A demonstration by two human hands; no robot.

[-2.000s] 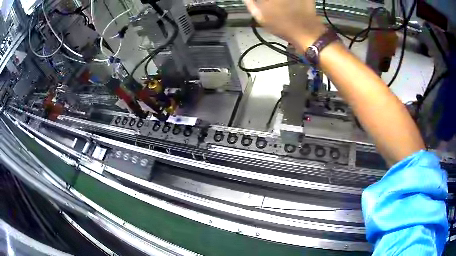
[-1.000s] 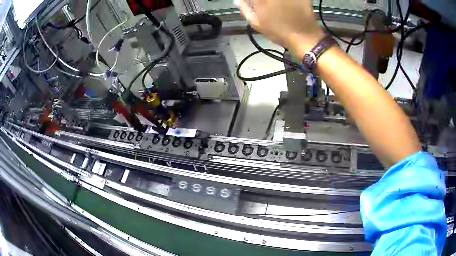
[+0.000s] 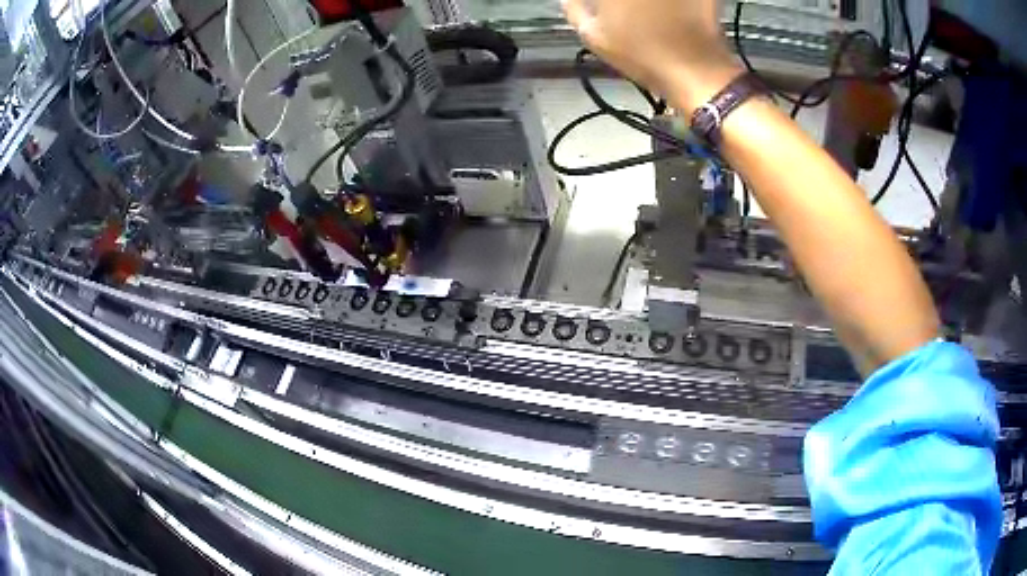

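Observation:
My right hand (image 3: 659, 45) is raised at the top of the view, cut off by the top edge, so its fingertips and anything in them are hidden. The forearm wears a dark-strapped watch and a rolled blue sleeve. My left hand is not in the picture. Below the arm, four-pocket metal carriers (image 3: 631, 335) stand in a row on the far track, with dark round parts in their pockets. One grey carrier (image 3: 681, 448) with several pale, ring-like pockets lies on the nearer track, to the left of the sleeve.
Long silver conveyor rails (image 3: 451, 461) cross the view, with a green strip (image 3: 327, 484) in front. Behind stand a grey machine head (image 3: 383, 113), red and gold fittings (image 3: 360, 214), a grey post (image 3: 676, 225) and an orange-brown block (image 3: 862, 107). Black cables loop behind my wrist.
The pale-pocketed carrier on the nearer track has moved right, from the left side to near my sleeve. Another small carrier now shows at the far left. My right arm stays raised.

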